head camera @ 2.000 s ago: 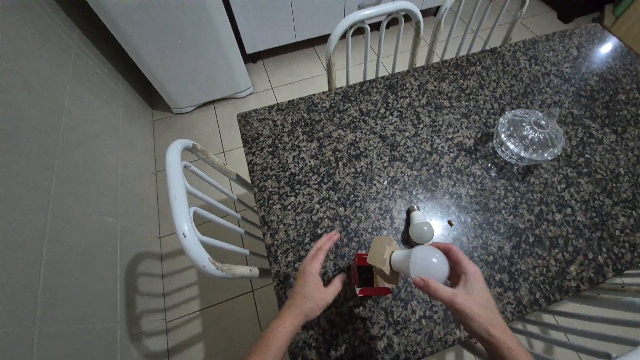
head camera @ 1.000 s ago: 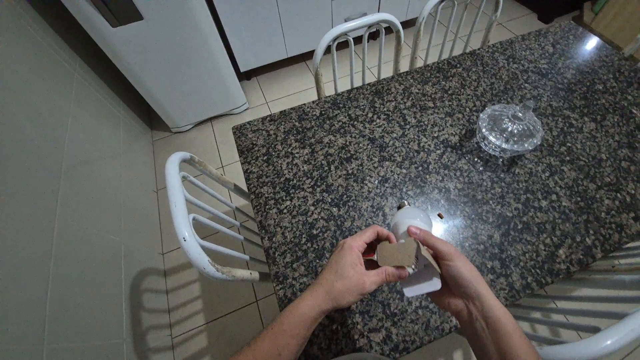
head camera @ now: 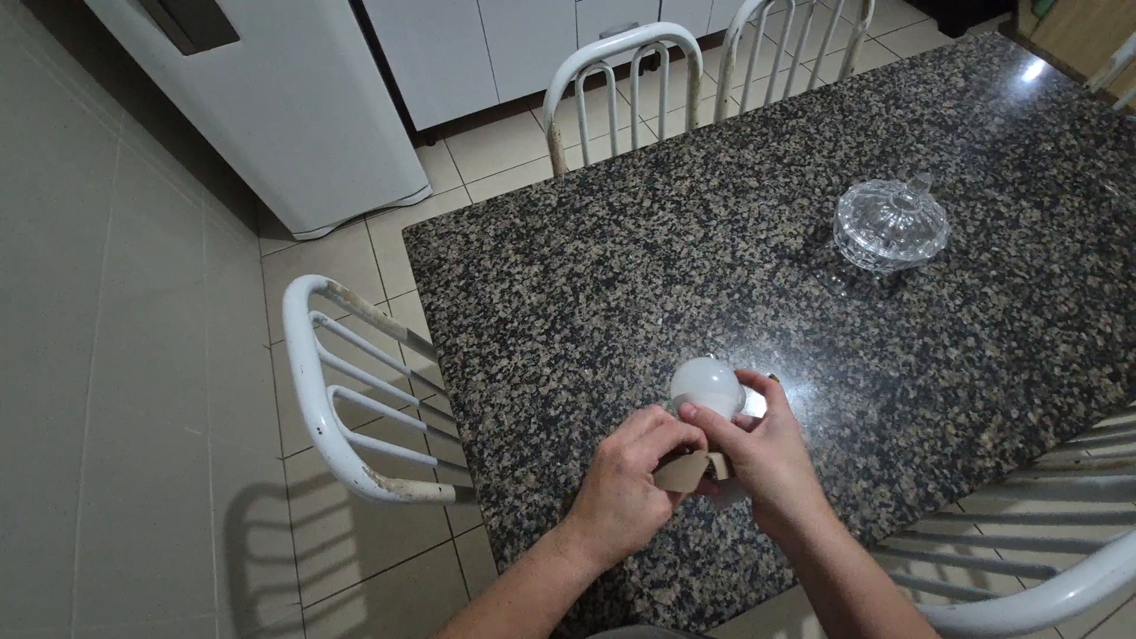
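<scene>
A white LED light bulb is in my right hand, its round dome facing away from me and its base end hidden toward the box. My left hand grips a small cardboard box just below the bulb, with a brown flap showing between the two hands. Both hands are close together over the near part of the granite table. Behind my right fingers, part of another white, shiny thing shows; it is mostly hidden.
A lidded clear glass bowl stands on the granite tabletop at the right. White metal chairs surround the table, one at the left edge, others at the far side and lower right. A white refrigerator stands beyond.
My left hand, apart from the box two seconds ago, now holds it. The box's red side, seen then, is out of sight. The hands have come together.
</scene>
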